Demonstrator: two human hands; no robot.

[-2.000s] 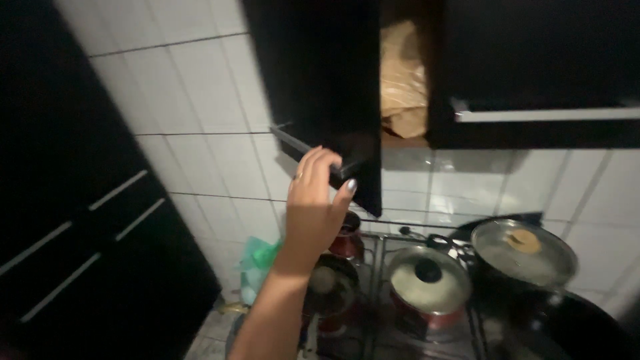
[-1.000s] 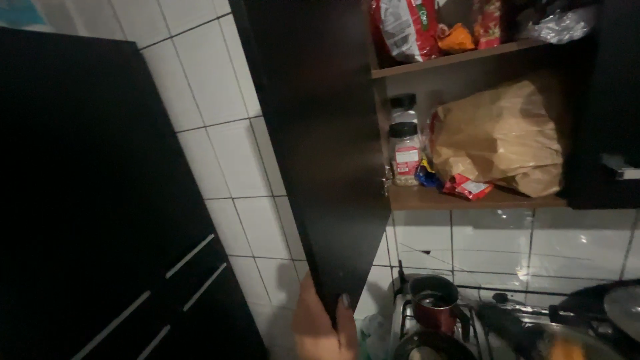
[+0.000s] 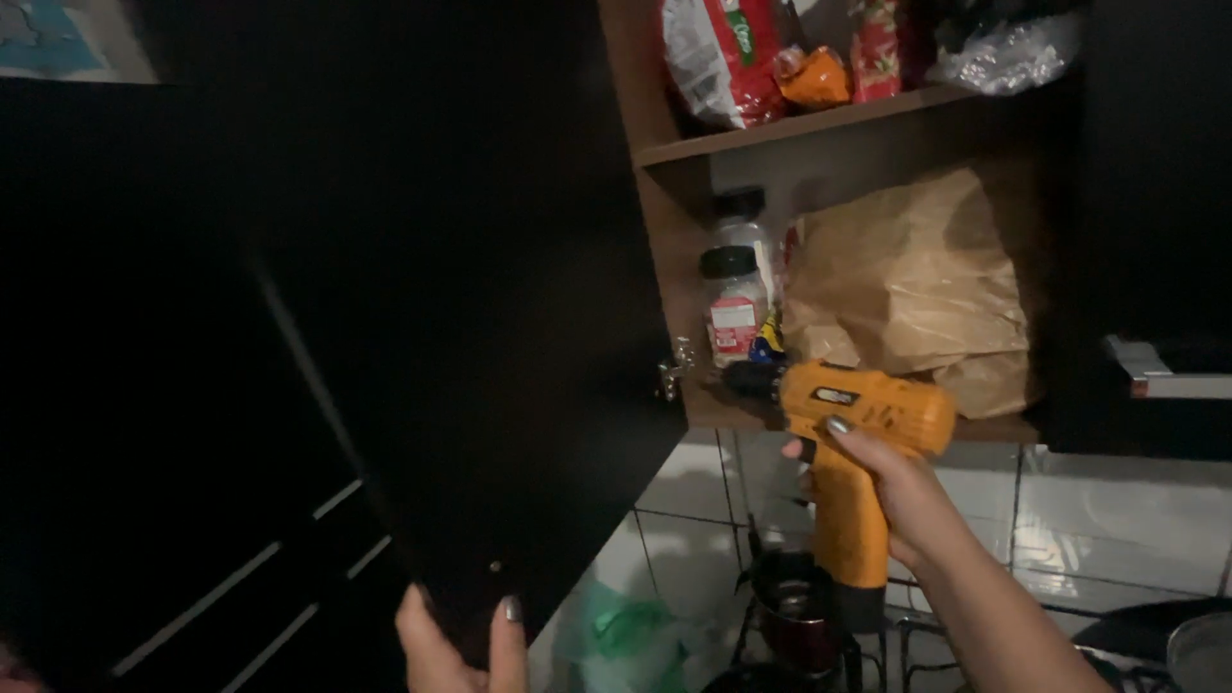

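My right hand (image 3: 890, 481) grips an orange cordless drill (image 3: 857, 414) by its handle, thumb on the side. The drill's black chuck (image 3: 754, 381) points left, close to a metal hinge (image 3: 677, 371) at the cabinet's left side wall. My left hand (image 3: 464, 640) holds the bottom edge of the open black cabinet door (image 3: 500, 318), fingers on one face and thumb on the other. Behind the drill stand jars with black lids (image 3: 733, 308) and a crumpled brown paper bag (image 3: 914, 279) on the lower shelf. Whether a bit touches the hinge cannot be told.
Food packages (image 3: 727, 58) sit on the upper shelf. Below are a stove with a dark red pot (image 3: 799, 616) and a green plastic bag (image 3: 626, 626). At the right, a neighbouring cabinet door has a metal handle (image 3: 1169, 375). Black drawers with pale handles (image 3: 197, 606) stand at the left.
My right hand has come into view with the orange drill, at the hinge. The cabinet door stands wider open than two seconds ago. My left hand still holds its bottom edge.
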